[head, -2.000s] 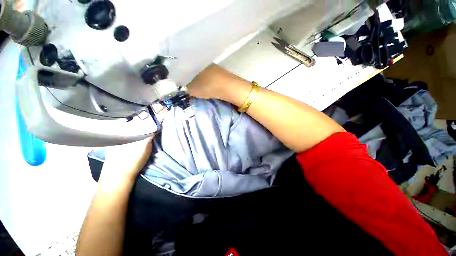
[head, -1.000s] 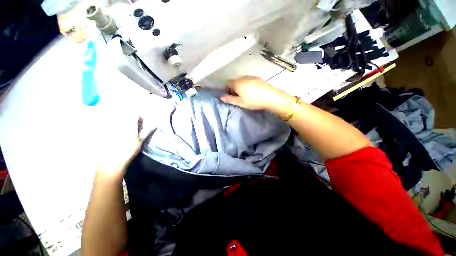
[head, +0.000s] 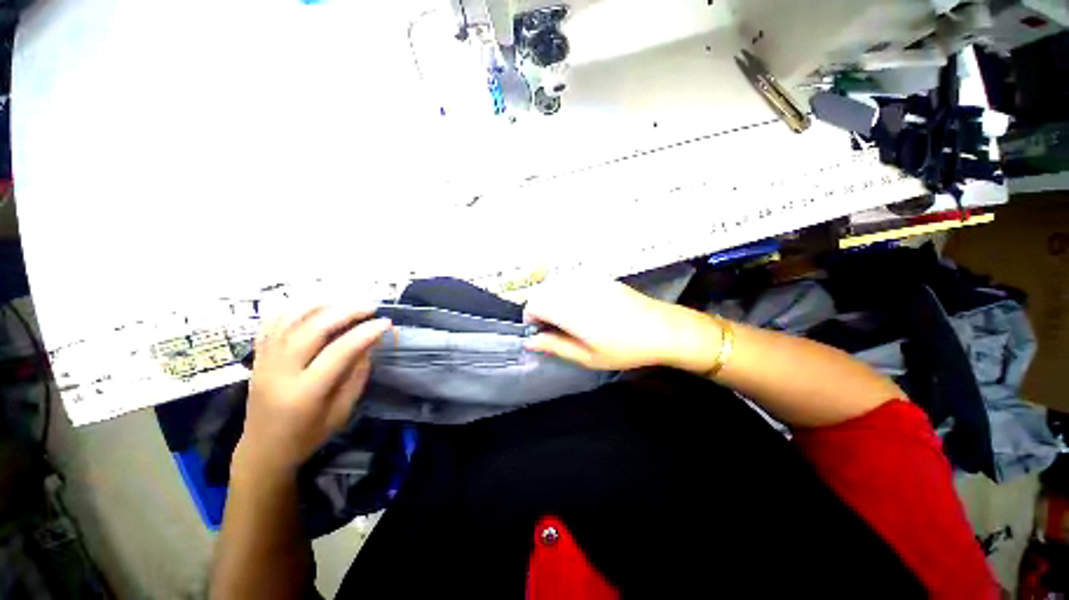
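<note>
Grey trousers (head: 451,381) lie bunched at the table's front edge and over my lap, with a stitched band edge facing up and black lining behind it. My left hand (head: 307,369) pinches the band at its left end. My right hand (head: 598,328), with a gold bracelet at the wrist, pinches the band at its right end. The edge is stretched between both hands. The presser foot and needle area (head: 498,88) of the sewing machine is at the top, apart from the cloth.
Thread snips (head: 774,91) lie on the machine bed. Black strips and a dark grey piece (head: 844,111) lie at the upper right. A printed ruler strip (head: 750,211) runs along the table's front edge. Grey and black garments (head: 996,352) hang at the right.
The trousers have come away from the needle area, down to the table's front edge. Both hands have moved down with them and now grip the band. The view has shifted downward.
</note>
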